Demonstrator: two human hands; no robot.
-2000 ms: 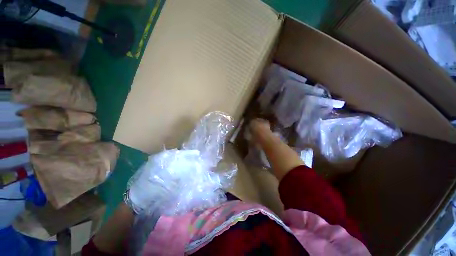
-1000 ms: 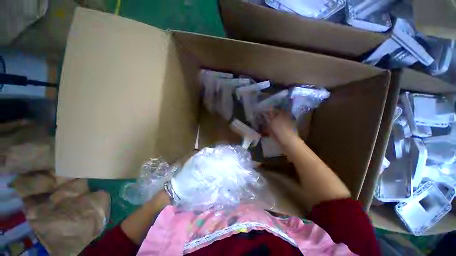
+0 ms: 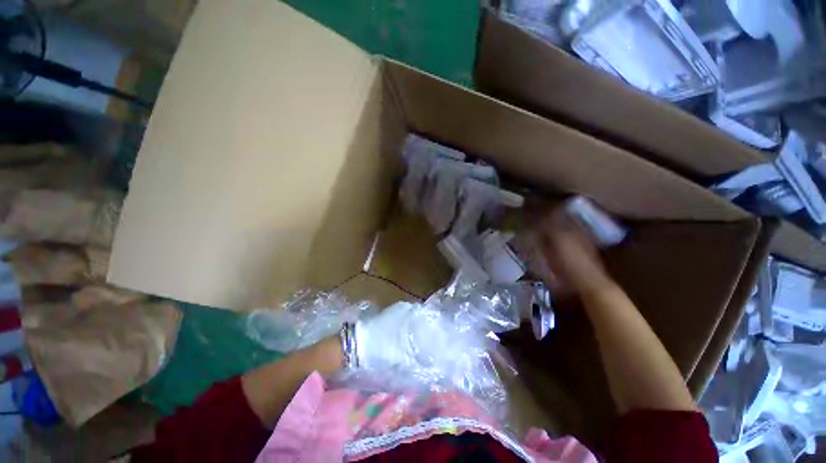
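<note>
The working carton (image 3: 589,167) stands open in front of me. Several bagged white parts (image 3: 444,194) stand in a row along its far left side. My left hand (image 3: 389,339), in a white knitted glove, is at the near side of the carton, shut on a bunch of crinkled clear poly bags (image 3: 462,348). My bare right hand (image 3: 561,249) is inside the carton at the right and is blurred. A white part (image 3: 593,222) is at its fingers; the grip is not clear. Another white part (image 3: 541,309) shows beside the bags.
A long carton flap (image 3: 244,154) opens to the left. A second carton (image 3: 580,86) beyond and a receiving carton (image 3: 765,262) at the right hold loose white parts. Brown sacks (image 3: 91,335) lie at the left, with a dark fan (image 3: 54,72) above. The floor (image 3: 408,32) is green.
My right hand has moved right within the carton, and a white part now shows at its fingers. My left hand still holds the bags. The view has turned and shifted.
</note>
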